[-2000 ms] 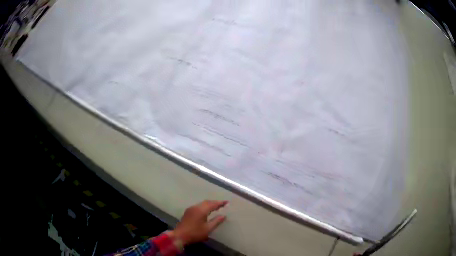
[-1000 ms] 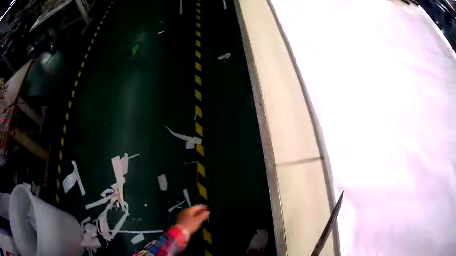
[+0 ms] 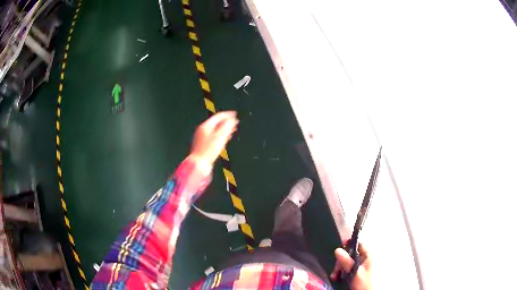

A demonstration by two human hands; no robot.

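Note:
My right hand (image 3: 352,265) is at the bottom, by the table's edge, closed around the handles of long dark shears (image 3: 367,207). The shears' blades point up and away and look closed, over the near strip of the table. My left hand (image 3: 214,136) is held out over the floor, left of the table, slightly blurred, with nothing visible in it. The white fabric lay (image 3: 453,141) on the table is overexposed; only a faint curved edge line shows, and no marker print can be made out.
The long table's edge (image 3: 310,136) runs along my right. White scraps (image 3: 242,82) lie on the green floor with yellow-black tape (image 3: 205,90). A green arrow (image 3: 117,93) marks the floor. Wheeled legs (image 3: 164,25) stand at the top. Wooden racks (image 3: 37,260) are at left. My shoe (image 3: 300,191) is beside the table.
The view has swung from the lay to the floor and along the table. My left hand has risen and reaches farther forward. The right hand and shears' handles have come into view.

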